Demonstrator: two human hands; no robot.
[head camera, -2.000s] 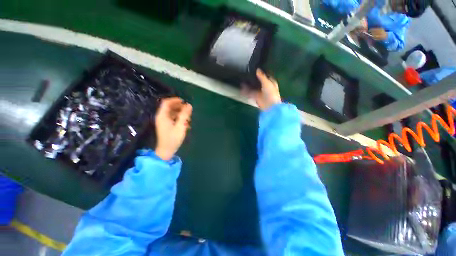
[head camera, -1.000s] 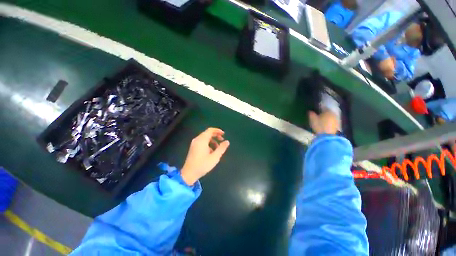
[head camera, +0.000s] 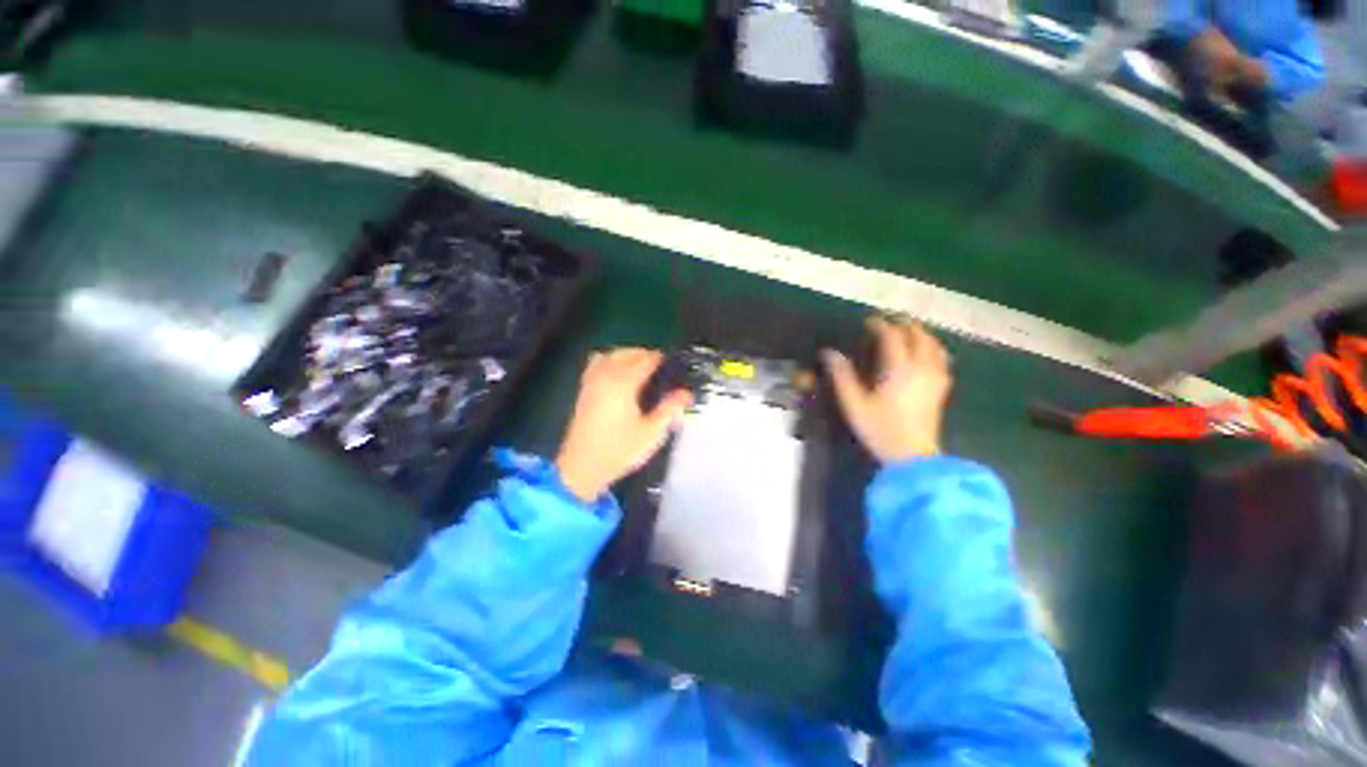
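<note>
An open device unit (head camera: 730, 487), a silver-white rectangle, lies in a black carrier tray (head camera: 841, 517) on the green bench in front of me. Its dark board end with a small yellow patch (head camera: 736, 369) faces away from me. My left hand (head camera: 615, 423) is at the tray's upper left corner, thumb over the unit's edge. My right hand (head camera: 895, 393) is at the upper right side, thumb on the dark rim and fingers outside it. Both hands appear to grip the tray, but blur hides the exact fingertip contact. No loose part shows in either hand.
A black parts bin (head camera: 525, 322) heaped with black-silver strips is at left; a small dark piece (head camera: 266, 276) lies beyond it. An orange air gun (head camera: 1147, 421) with coiled hose lies right, near wrapped trays (head camera: 1267, 592). More black trays (head camera: 778, 113) are on the conveyor. Another worker's hand (head camera: 1232, 71) is top right.
A carrier tray with its unit has come from the conveyor onto the bench in front of me. My right hand has moved back with it, and my left hand is now at its other side.
</note>
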